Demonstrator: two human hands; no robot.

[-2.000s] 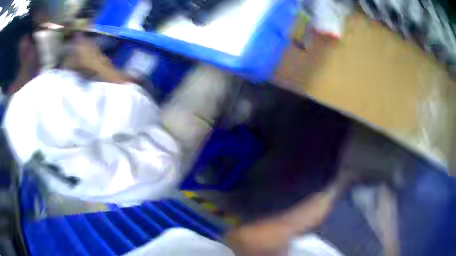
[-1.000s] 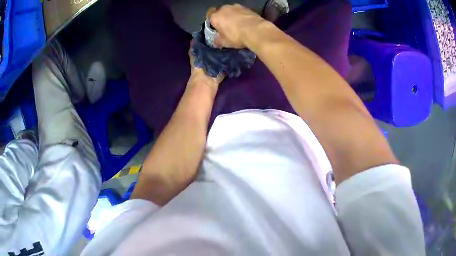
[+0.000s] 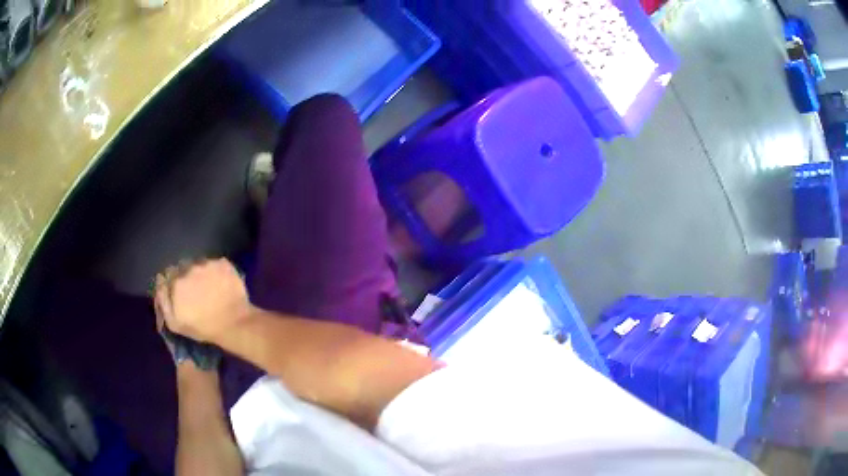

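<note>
My right hand (image 3: 206, 299) is closed like a fist, low at the left of the view, over my lap. What lies inside its fingers is hidden. A dark, ragged black moulded part (image 3: 197, 352) shows just below it, at the end of my left forearm. My left hand (image 3: 164, 299) is mostly hidden behind the right hand and the part; only a little of it shows at the left edge of the right hand. It holds the dark part. No white-grey piece can be made out.
The brown board's edge (image 3: 110, 153) curves along the upper left. A blue tray (image 3: 321, 56) lies beyond my knee. A blue-purple stool (image 3: 539, 158) stands on the floor beside a crate of small white parts (image 3: 595, 46). A white-lined blue crate (image 3: 502, 327) and stacked blue crates (image 3: 683, 358) are at right.
The view has swung to the right, so my hands now appear lower left. The white-grey piece seen in my right hand a second ago is now hidden.
</note>
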